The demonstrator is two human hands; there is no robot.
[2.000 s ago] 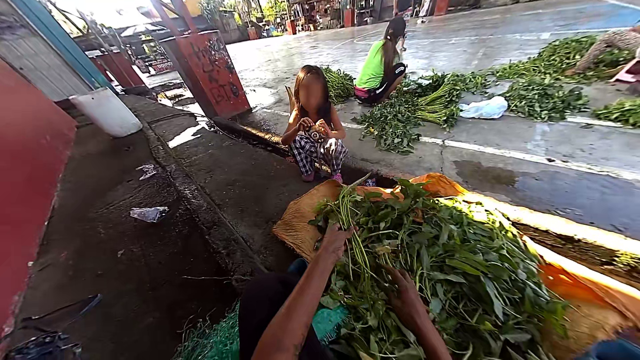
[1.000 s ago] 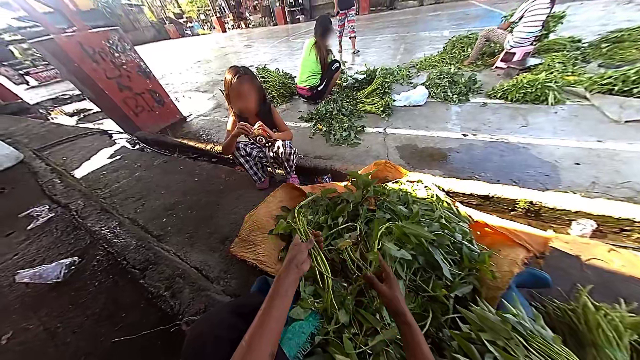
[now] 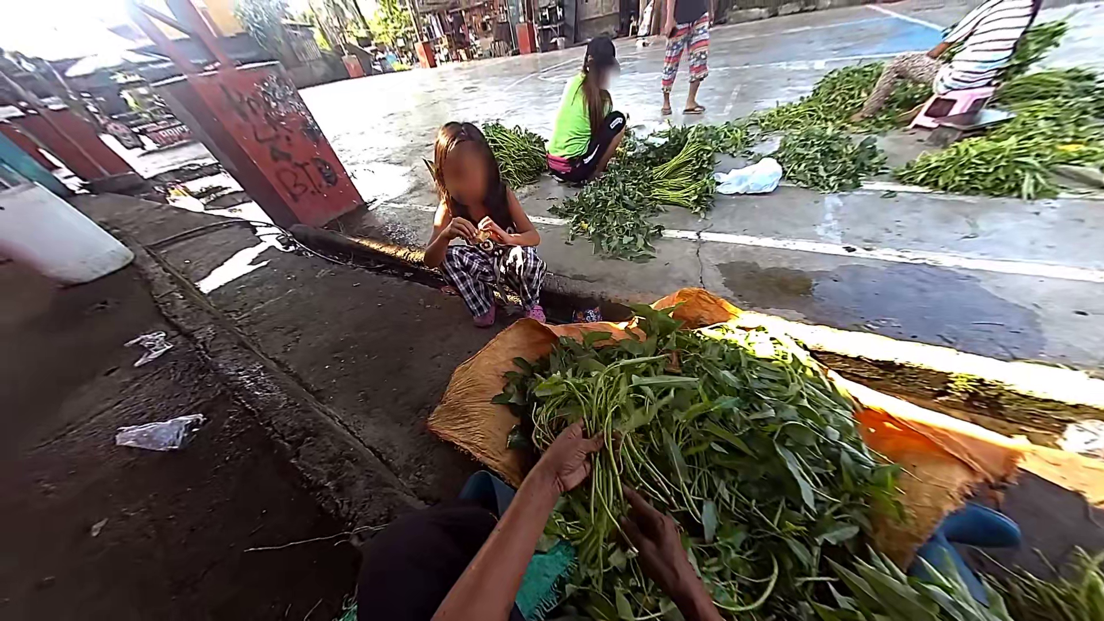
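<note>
A large heap of leafy green stems [image 3: 733, 423] lies on an orange woven sack [image 3: 487, 388] in front of me. My left hand [image 3: 571, 457] is closed around a bunch of long thin stems [image 3: 604, 414] at the near left of the heap. Just below and to the right, my right hand [image 3: 655, 535] touches the lower part of these stems; its fingers are partly hidden, so its grip is unclear. Green netting [image 3: 545, 580] shows beneath my left forearm.
A person [image 3: 487, 224] squats beyond the sack, holding something small. Behind, another person [image 3: 586, 121] squats by bundled greens [image 3: 681, 177], and one in stripes sits at right. A concrete curb [image 3: 949, 362] runs past the sack. Clear plastic litter [image 3: 161, 433] lies at left.
My left hand has moved down along the heap, holding stems, and my right hand has come closer to it. A standing person's legs have come into view at the back.
</note>
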